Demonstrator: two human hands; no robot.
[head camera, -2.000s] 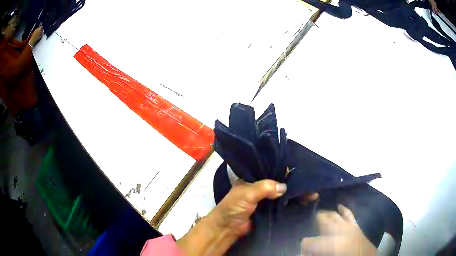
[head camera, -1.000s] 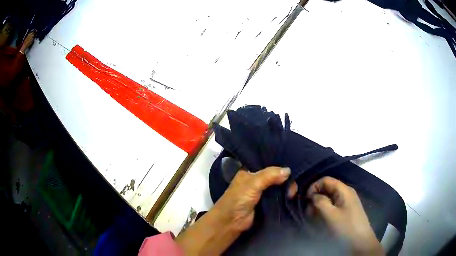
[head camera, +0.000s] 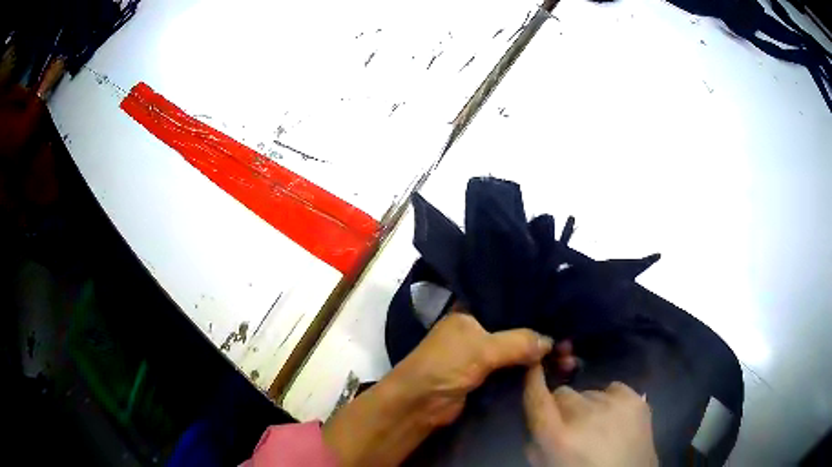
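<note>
A bundle of dark navy fabric strips (head camera: 497, 251) stands up out of my left hand, its ends fanning out above the thumb. My left hand (head camera: 447, 369) is closed round the bundle below the ends. My right hand (head camera: 593, 420) is against the bundle just right of the left thumb, fingers bent on the dark fabric; its fingertips are partly hidden. One narrow strip end points out to the right. The rest of the strips loops over the white table on both sides of my hands. The lower part of the bundle is blurred.
Red tape (head camera: 246, 178) lies on the white table (head camera: 639, 137), left of the table joint (head camera: 315, 342). A pile of dark strips (head camera: 762, 32) is at the far right edge, another at the far left beside a person's hand (head camera: 52, 77). A green crate (head camera: 119, 392) is on the floor.
The bundle's ends have shifted right and spread differently. The long narrow strip that stuck out to the right now shows as a shorter end. My right hand has moved closer to my left thumb.
</note>
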